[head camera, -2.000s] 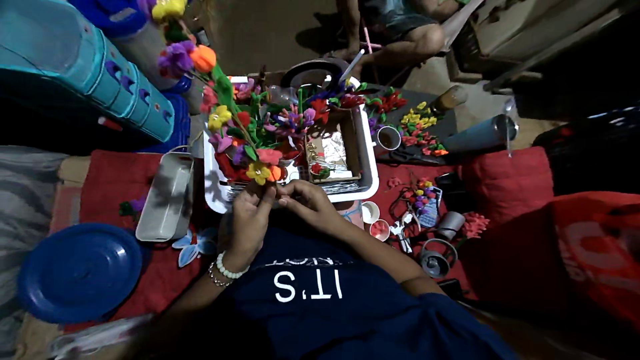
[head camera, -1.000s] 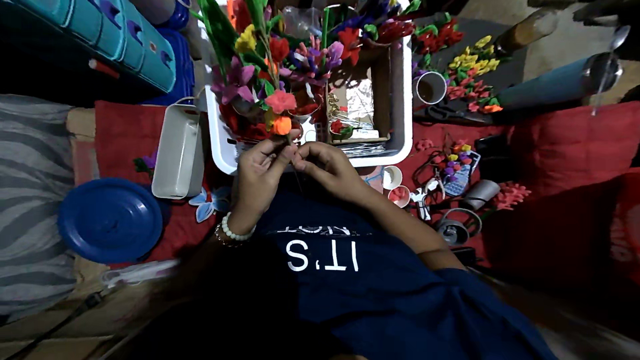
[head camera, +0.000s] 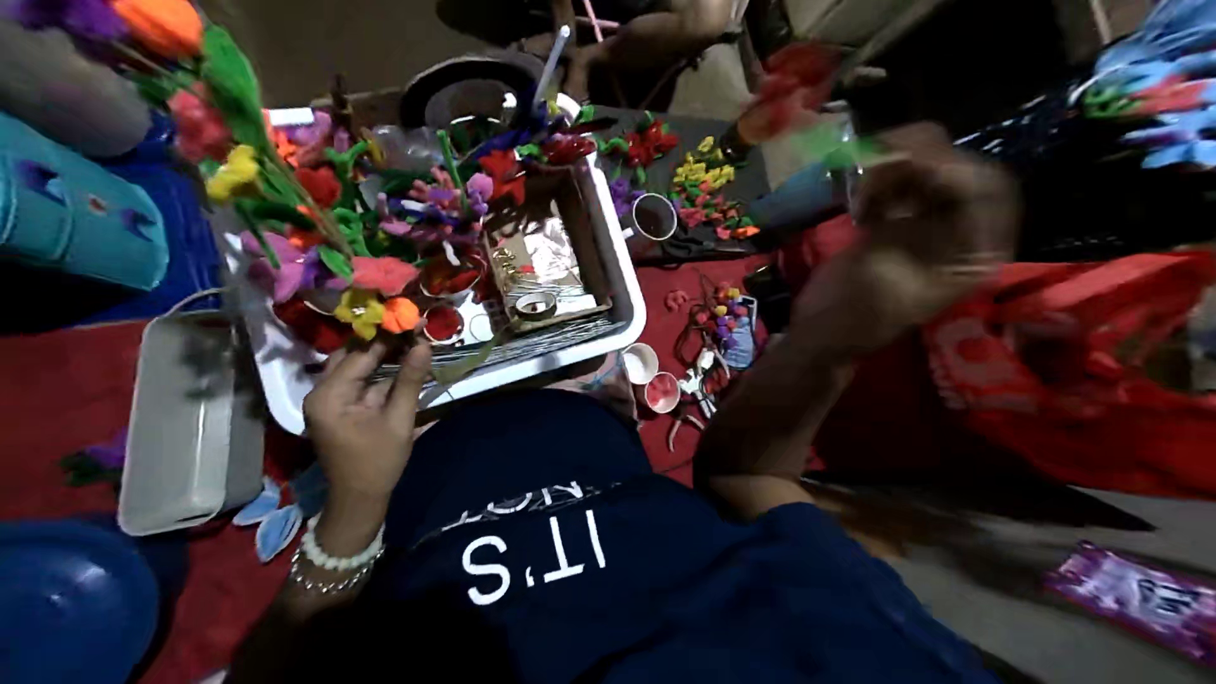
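Note:
My left hand (head camera: 366, 413) is at the near edge of the white plastic basin (head camera: 456, 389), its fingers at the lower end of a long spray of pipe-cleaner flowers. That spray's yellow flower (head camera: 360, 313) and orange flower (head camera: 400, 315) sit just above the fingertips. Out to the right, my right hand (head camera: 936, 214) is raised and blurred by motion, shut on a red pipe-cleaner flower (head camera: 793, 85) with a green part. The basin holds many coloured fuzzy flowers, small cups and a cardboard box (head camera: 560, 247).
Left are a grey plastic container (head camera: 180, 427), a blue plate (head camera: 71, 608) and teal drawers (head camera: 85, 204). Small cups (head camera: 662, 391), pliers (head camera: 701, 385) and a white cup (head camera: 655, 217) lie right of the basin. A red plastic bag (head camera: 1073, 370) is further right. Another person's arm (head camera: 655, 38) shows beyond.
My right hand has moved away from beside my left hand, up and to the right, and now holds a red flower. The view has shifted right.

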